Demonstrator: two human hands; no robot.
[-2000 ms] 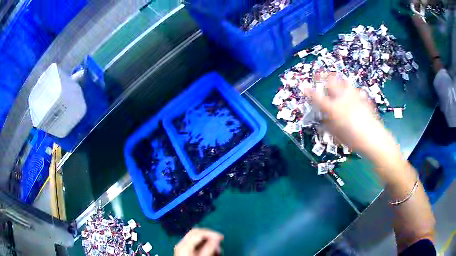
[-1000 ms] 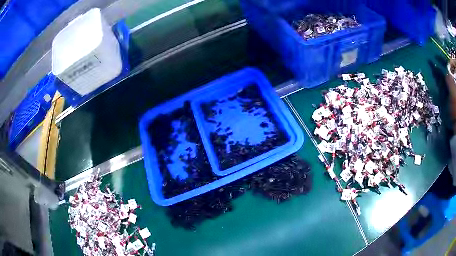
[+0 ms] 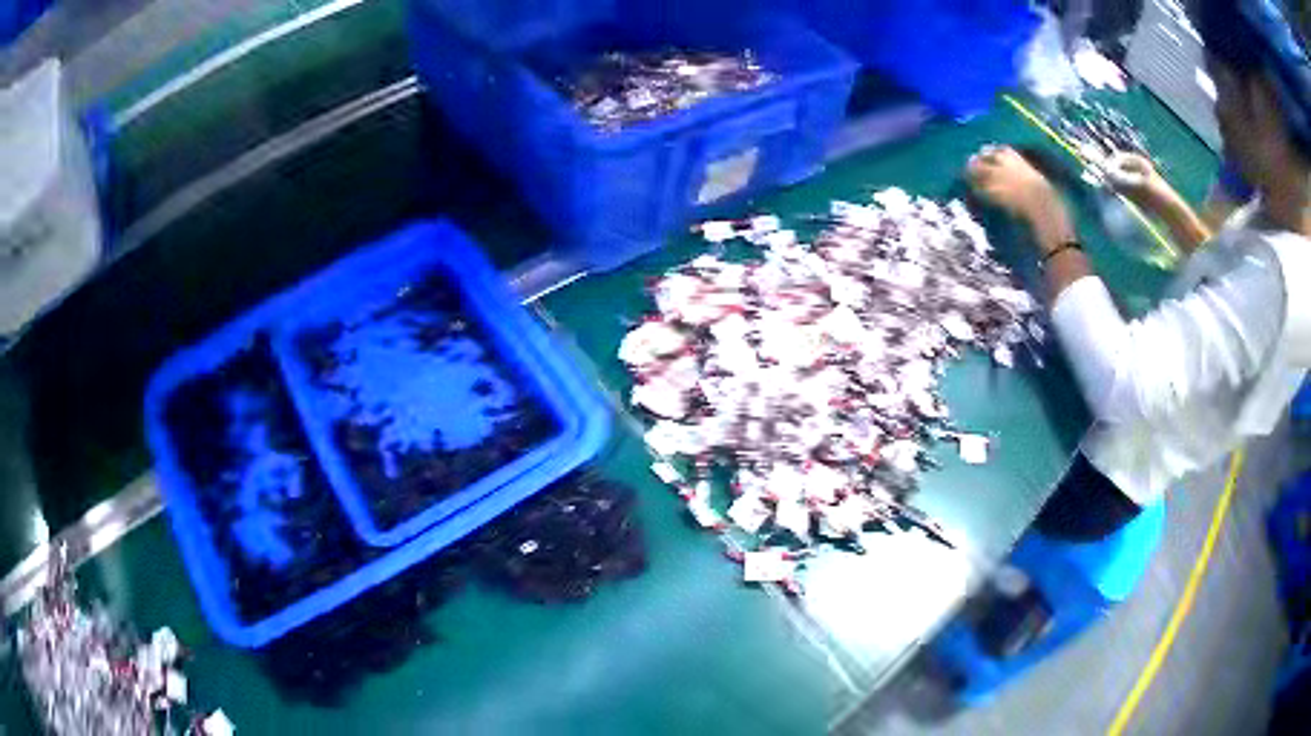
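Neither of my hands is in the picture. A large blue tray (image 3: 237, 628) with black parts lies on the green bench, and a smaller blue tray (image 3: 385, 535) sits in its right side. A dark heap of black caps (image 3: 561, 539) lies along the tray's near edge. The right pile of labelled assemblies (image 3: 805, 360), white squares with red bits, spreads beyond the bench seam. The left pile of labelled assemblies (image 3: 94, 669) is cut off at the lower left. The picture is slightly blurred.
A blue crate (image 3: 618, 187) holding more assemblies stands behind the right pile. A white container (image 3: 43, 209) is cut off at the left edge. A co-worker (image 3: 1150, 345) in white works at the bench's right end, beside a blue stool (image 3: 1107, 546). A yellow line (image 3: 1205, 554) marks the floor.
Both my hands, visible two seconds ago at the right pile and near the black caps, are out of the picture. The view has turned right, so the bench things sit further left and the co-worker shows.
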